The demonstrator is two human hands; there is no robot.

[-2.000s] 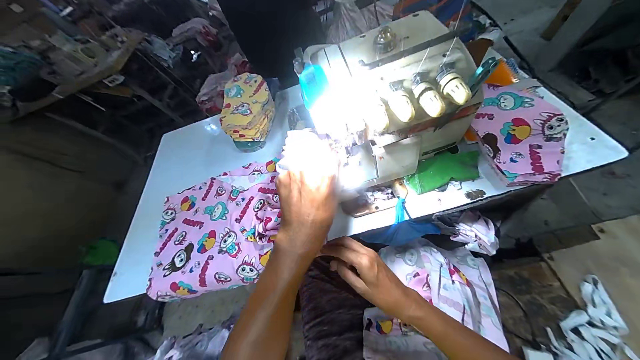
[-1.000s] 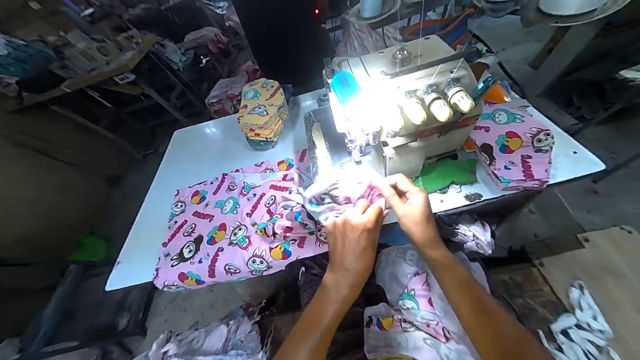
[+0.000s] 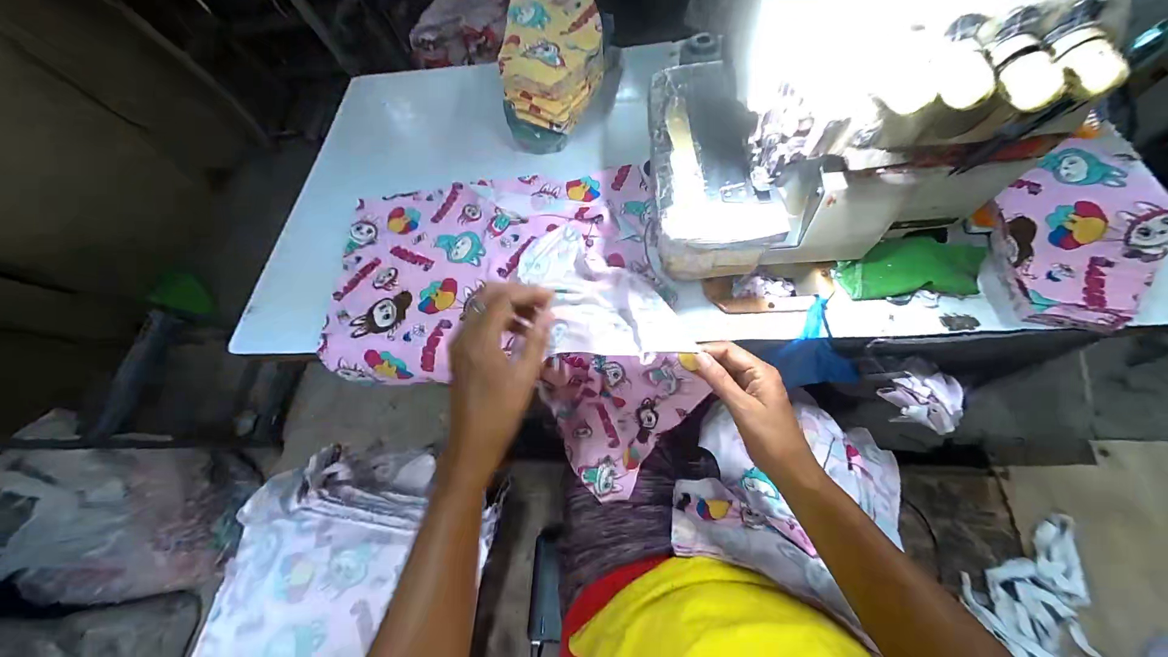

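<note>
My right hand (image 3: 744, 388) pinches the right corner of a pink printed fabric piece (image 3: 607, 310), whose pale underside faces up at the table's front edge. Part of this cloth hangs over the edge toward my lap. At its left side is my left hand (image 3: 502, 342), blurred, fingers bent and partly apart; whether it grips the cloth cannot be told. Beneath and to the left lies a larger pink cartoon-print fabric (image 3: 401, 274), flat on the white table (image 3: 383, 128). The sewing machine (image 3: 849, 201) stands to the right of the cloth, its lamp shining brightly.
A stack of yellow printed pieces (image 3: 552, 68) stands at the back. Right of the machine are a green cloth (image 3: 912, 267) and a stack of pink pieces (image 3: 1081, 233). Printed fabric lies in my lap (image 3: 794, 484) and in a pile (image 3: 310, 557) at lower left. White strips (image 3: 1040, 575) lie lower right.
The cloth that both hands held at the machine's needle area is now left of the machine, at the table edge. My left hand has moved left, apart from my right. The view has tilted down.
</note>
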